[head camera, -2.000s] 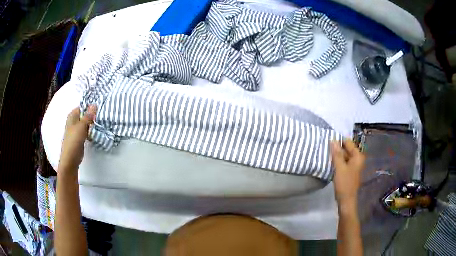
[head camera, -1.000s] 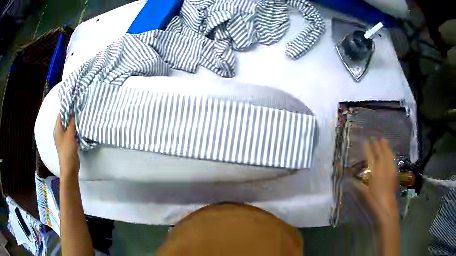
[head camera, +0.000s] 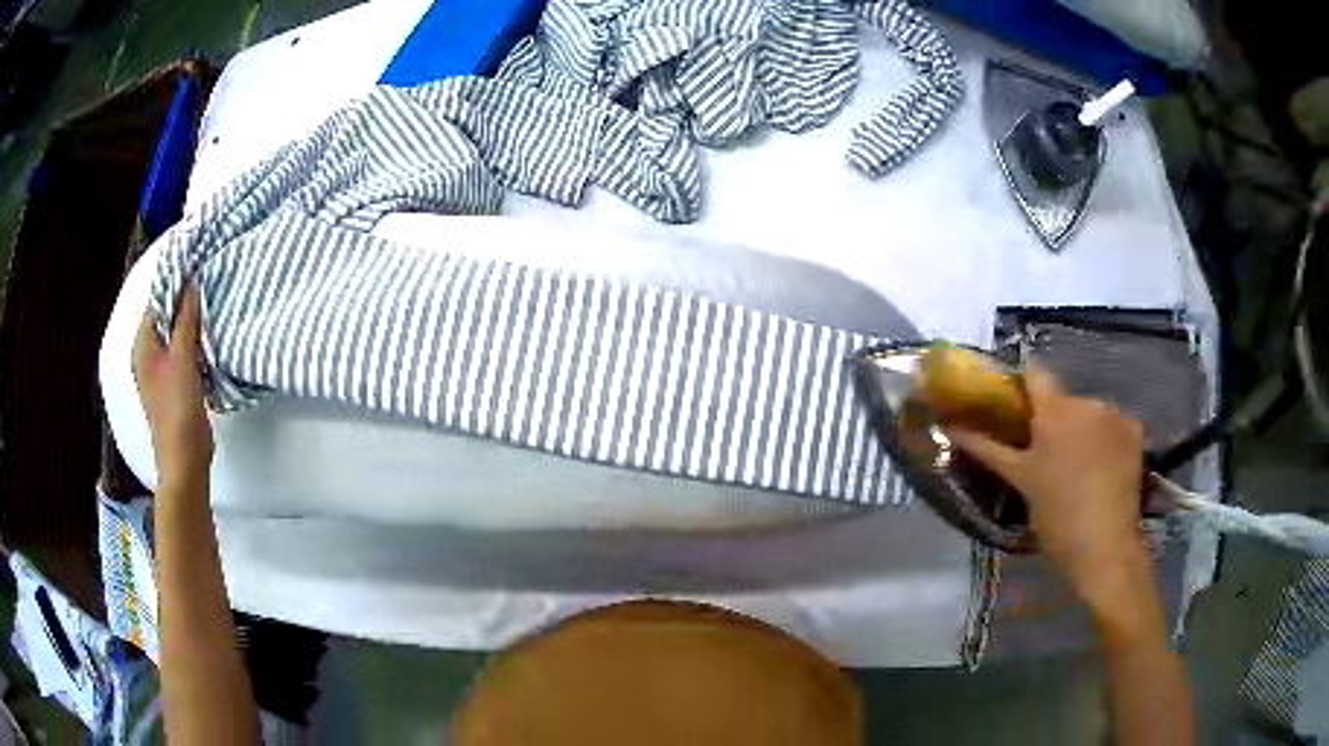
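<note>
The striped garment (head camera: 539, 357) has one long sleeve or leg laid flat across the grey-white padded board (head camera: 583, 474). The rest of it is bunched toward the upper left. My left hand (head camera: 172, 357) grips the bunched cloth at the board's left end. My right hand (head camera: 1071, 445) is closed around the yellow-tan wooden handle of the steam iron (head camera: 955, 452). The iron's metal body is at the right end of the flat striped part and overlaps its edge, pointing left. Whether its sole presses fully on the cloth is hidden.
Crumpled striped cloth (head camera: 700, 73) lies at the far side by a blue board (head camera: 464, 41). A flat pointed soleplate (head camera: 1052, 161) with a dark knob lies far right. The frayed rest pad (head camera: 1115, 379) is at right, with a white hose (head camera: 1261, 522). A brown basket (head camera: 73, 292) stands left.
My right hand has let go of the cloth's right end, reached to the rest pad and brought the iron left onto the cloth's end. My left hand keeps hold of the bunched cloth.
</note>
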